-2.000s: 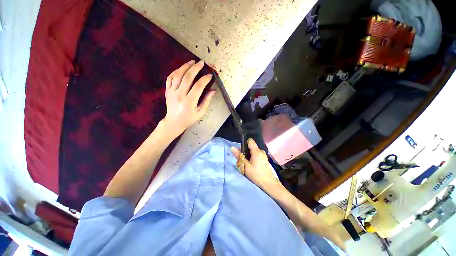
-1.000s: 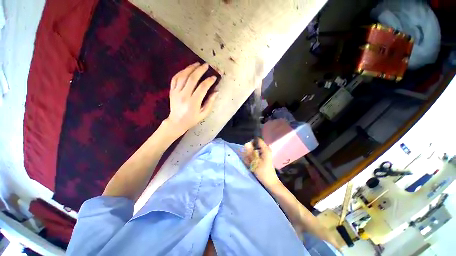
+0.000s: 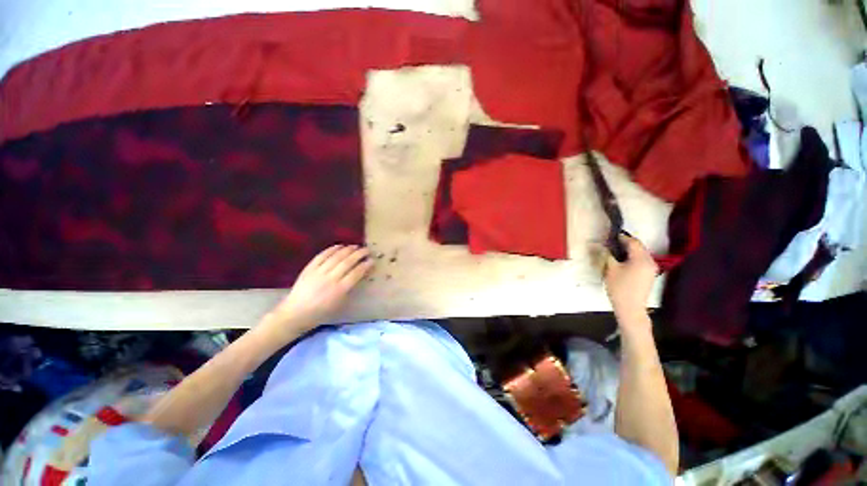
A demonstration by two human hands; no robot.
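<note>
A dark red and black patterned panel [image 3: 190, 199] lies flat at the left of the table. My left hand [image 3: 331, 277] rests palm down, fingers spread, at its near right corner. My right hand [image 3: 629, 271] grips the handles of long dark shears [image 3: 603, 195], at the right of the table. The shears point away from me, their tip at the edge of plain red fabric [image 3: 528, 66]. A cut red piece [image 3: 513, 204] lies on a smaller dark patterned piece [image 3: 452, 204] between my hands.
Crumpled red cloth [image 3: 656, 85] lies at the far right. A dark patterned cloth pile [image 3: 718, 247] hangs over the near right table edge. White scraps [image 3: 844, 228] lie beyond it. A red-brown box [image 3: 544, 394] and bags [image 3: 86, 418] are below the table [image 3: 409, 285].
The view has turned to face the table. The shears, earlier beside the panel's corner and then off the table edge, are now over the table at the right. My left hand stays by the panel's corner.
</note>
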